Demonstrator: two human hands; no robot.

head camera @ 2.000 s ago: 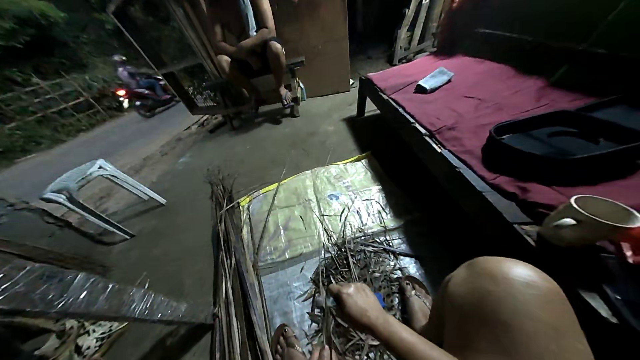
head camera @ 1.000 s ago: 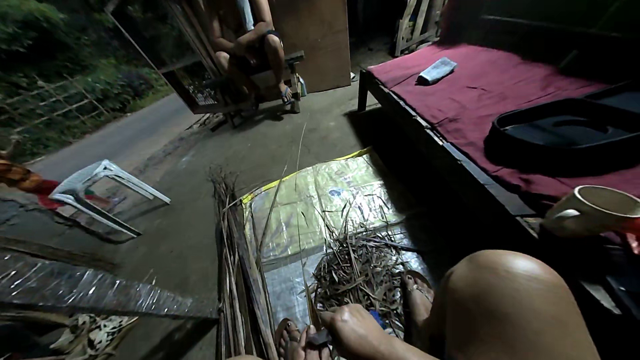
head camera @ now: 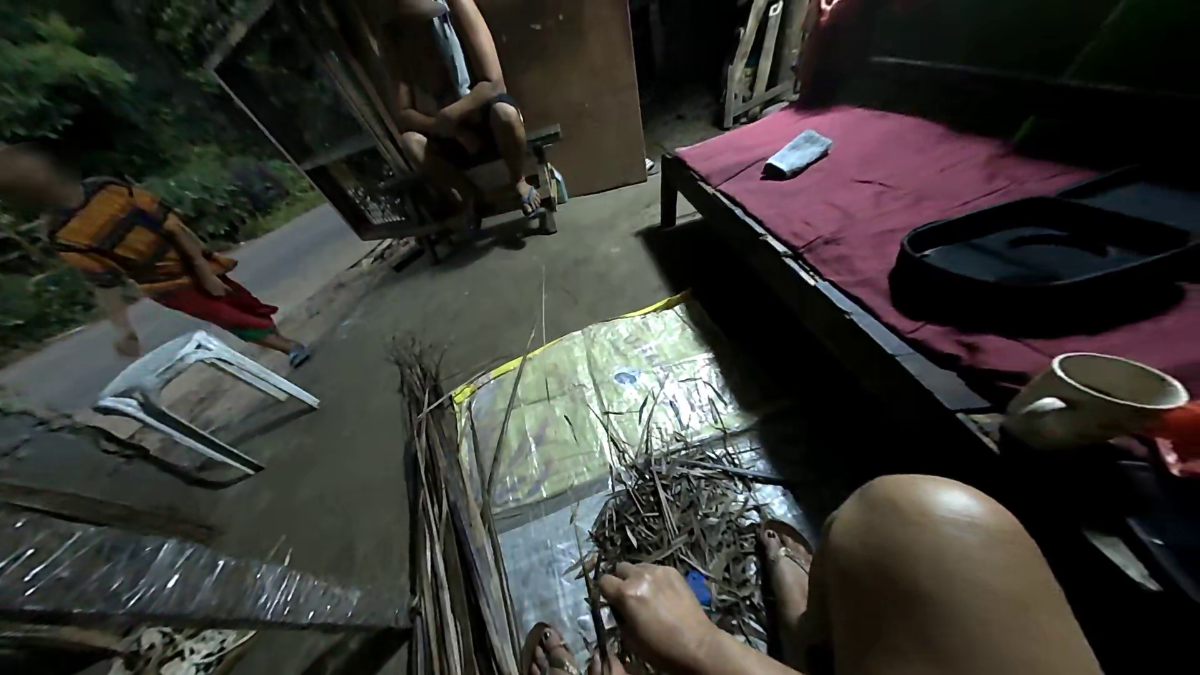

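My right hand (head camera: 656, 605) is low in the head view, fingers closed around a thin dark piece (head camera: 597, 614), a blade or a leaf strip; I cannot tell which. Of my left hand (head camera: 606, 666) only a little shows at the bottom edge, just below that piece, and its grip is hidden. Beside my right hand lies a heap of dry leaf scraps (head camera: 684, 506), with a small blue object (head camera: 698, 588) in it. The heap rests on a yellow and clear plastic sheet (head camera: 553, 412) between my sandalled feet. Long dried leaf stalks (head camera: 450, 525) lie along the sheet's left edge.
A low bench with red cloth (head camera: 872, 169) stands at right, bearing a black tray (head camera: 1041, 248), a folded cloth (head camera: 797, 154) and a mug (head camera: 1092, 398). A white plastic stool (head camera: 202, 361) is at left. One person (head camera: 469, 103) sits behind; another (head camera: 159, 244) is beside the road.
A person in orange and red has come into view at left behind the stool. The motorcycle seen on the road earlier is gone. A long thin strip near my hands no longer stands up as before.
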